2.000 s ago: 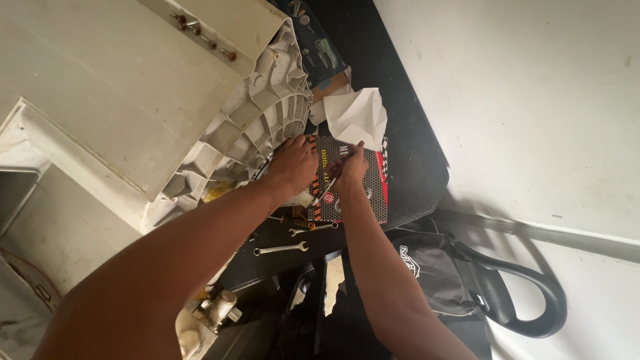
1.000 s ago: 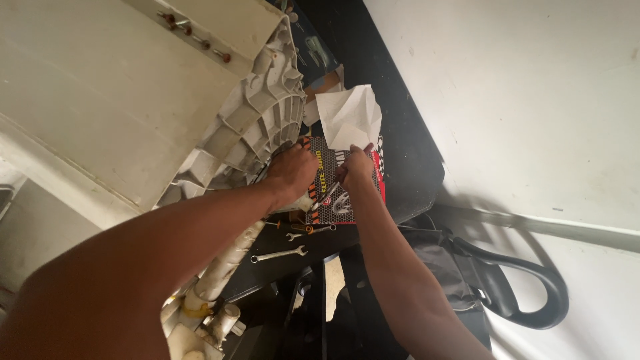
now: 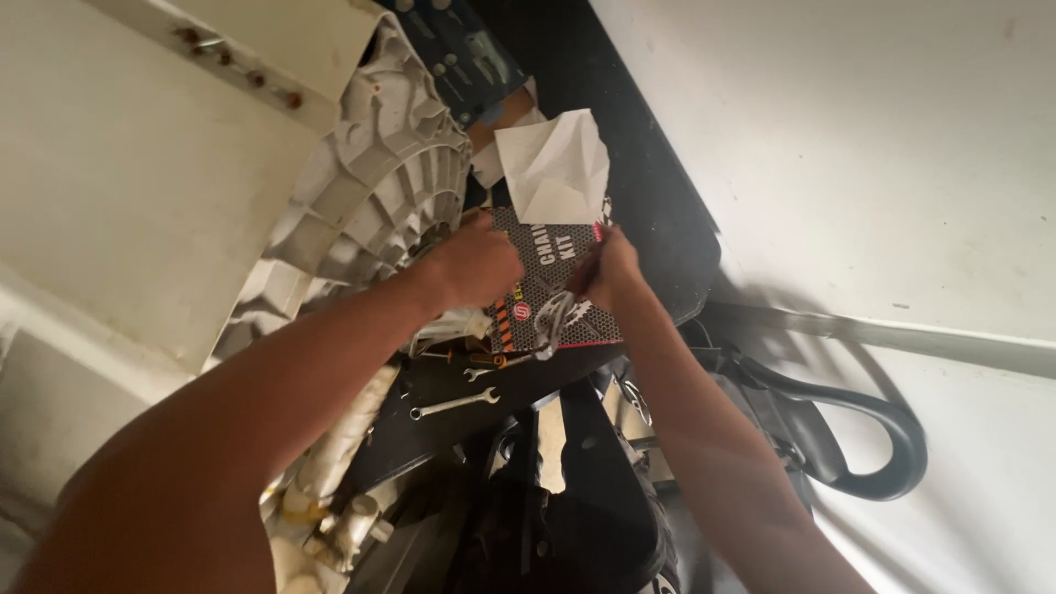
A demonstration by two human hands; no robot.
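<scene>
My left hand is curled at the left side of a printed cardboard box, close to the ribbed pale plastic drum; its fingertips are hidden, so what it holds cannot be told. My right hand is closed around a shiny metal wrench, whose head points down over the box. A creased white paper sheet lies over the box's upper end. Below the box are a combination wrench, a smaller wrench and an orange-and-black screwdriver handle.
The black tabletop runs beside a white wall. A large pale panel with rusty bolts fills the left. A dark printed package lies at the top. A black looped handle stands at the lower right, and a pale hose hangs lower left.
The wrench in my right hand now shows more of its head over the lower part of the box. My left hand stays by the box's left side and the drum.
</scene>
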